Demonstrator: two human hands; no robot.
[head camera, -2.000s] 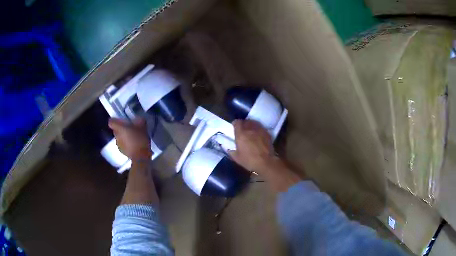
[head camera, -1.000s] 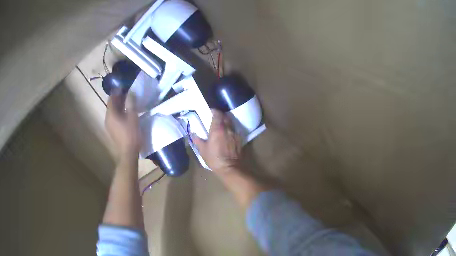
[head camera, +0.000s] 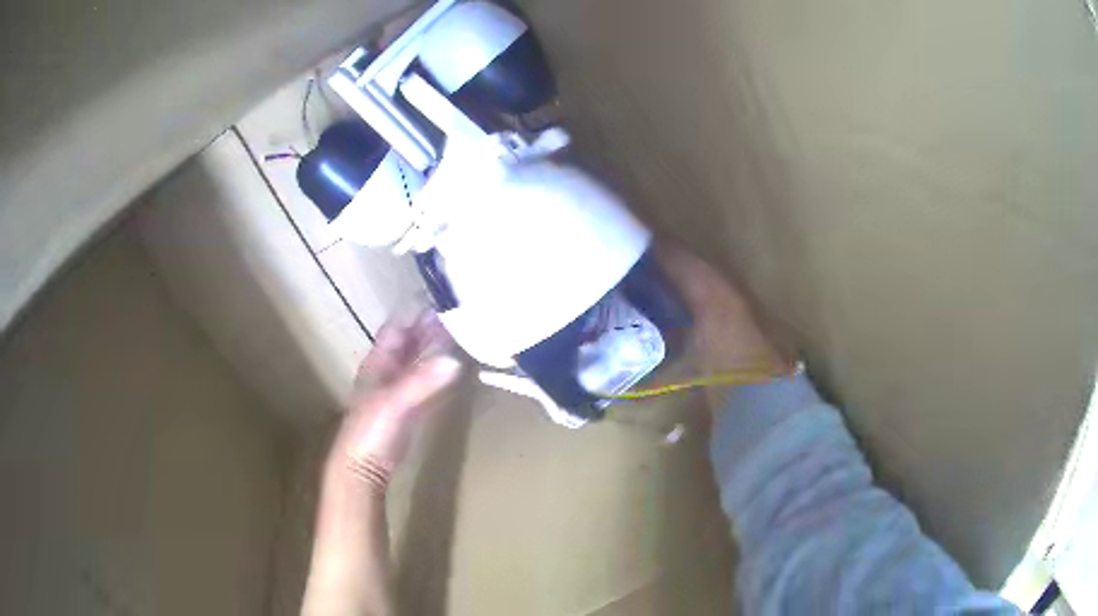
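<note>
A white dome camera with a black ball-shaped head is lifted close to my view, blurred and overexposed. A thin yellow wire trails from its lower end. My right hand is behind its right side and holds it; the fingers are hidden. My left hand is just left of and below it, fingers apart, blurred, with nothing in it. Behind lie another white camera with a black head at the top and one with a black head at the left.
The cameras are inside a deep brown cardboard carton, whose walls rise on the left and right. A dark seam runs across the carton's bottom at the left. Thin wire leads stick out beside the left camera.
My right hand has lifted one camera up towards my view. My left hand has moved down and right, away from the left camera. The other cameras appear slightly further right.
</note>
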